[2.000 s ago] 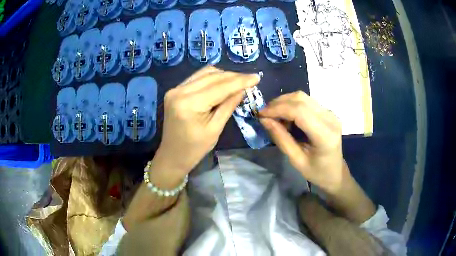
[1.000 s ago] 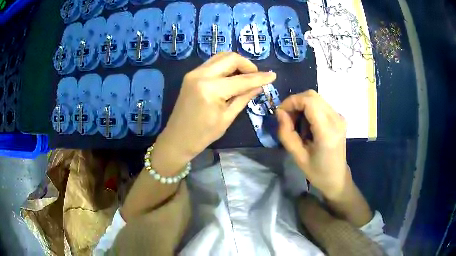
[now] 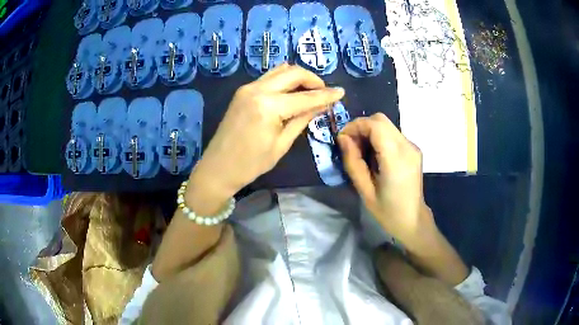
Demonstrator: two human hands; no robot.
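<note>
A pale blue oval housing point(image 3: 327, 162) lies tilted on the black board between my hands. A thin metal strip point(image 3: 332, 120) shows across its upper, detailed end. My left hand point(image 3: 273, 120) comes over it from the left, thumb and forefinger pinched at the top end of the strip. My right hand point(image 3: 384, 165) is at the housing's right side, thumb and forefinger pinched near the strip's lower end. The fingers hide part of the housing, and what the right fingertips hold is too small to tell.
Blue housings with metal strips point(image 3: 171, 57) stand in overlapping rows on the black board point(image 3: 254, 171). A white sheet point(image 3: 438, 127) with thin wire parts point(image 3: 422, 44) is at right, tiny brass-coloured pieces point(image 3: 492, 47) beyond it. Crumpled brown paper point(image 3: 114, 266) and a blue crate edge point(image 3: 28, 189) are at left.
The view has shifted slightly. Both hands stay at the housing; my right fingertips have moved a little closer to the strip and the left hand.
</note>
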